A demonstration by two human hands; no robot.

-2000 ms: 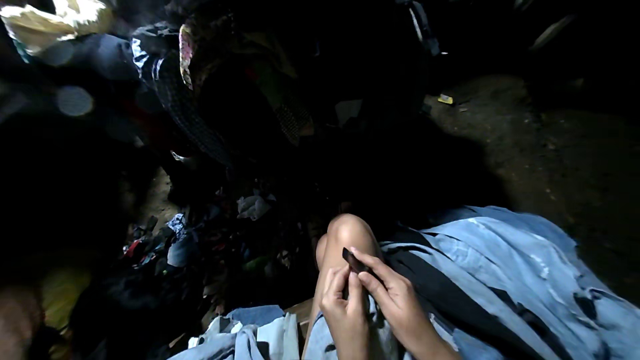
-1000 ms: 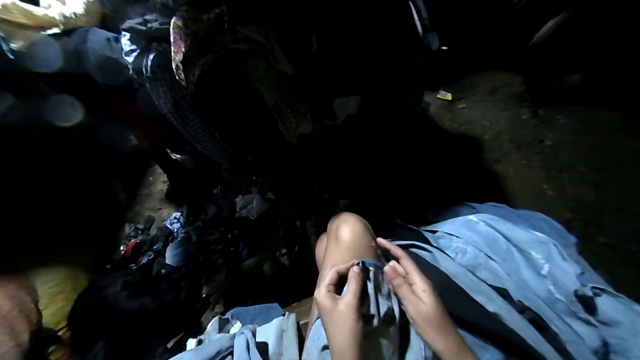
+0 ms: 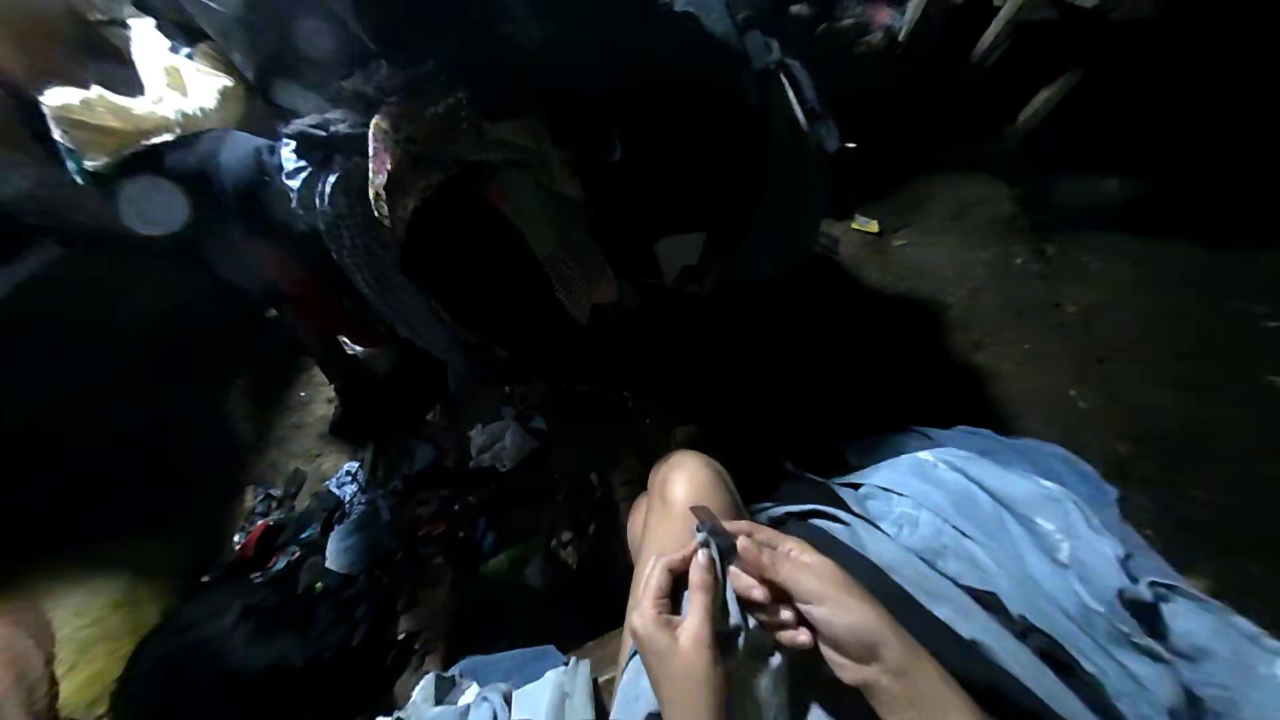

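Note:
My left hand (image 3: 680, 610) pinches the edge of a light grey-blue cloth (image 3: 732, 600) between thumb and fingers, just past my bare knee (image 3: 690, 480). In my right hand (image 3: 800, 595) is a small, thin, dark flat piece (image 3: 712, 528), perhaps a blade, its tip against the cloth beside my left fingertips. The cloth hangs down between both hands over my lap. Its lower part is dim. Light blue fabric (image 3: 980, 520) with a dark strip lies over my lap and to the right.
Scraps of cloth and litter (image 3: 350, 530) lie on the ground at the left. Folded blue fabric (image 3: 530, 680) is at the bottom edge. Dark heaped textiles (image 3: 370, 240) stand at the upper left. A small yellow item (image 3: 865, 224) lies on the bare ground beyond. Much is in deep shadow.
The dark piece, seen between my fingers two seconds ago, shows again at the cloth's edge. My right hand has closed in toward my left since one second ago.

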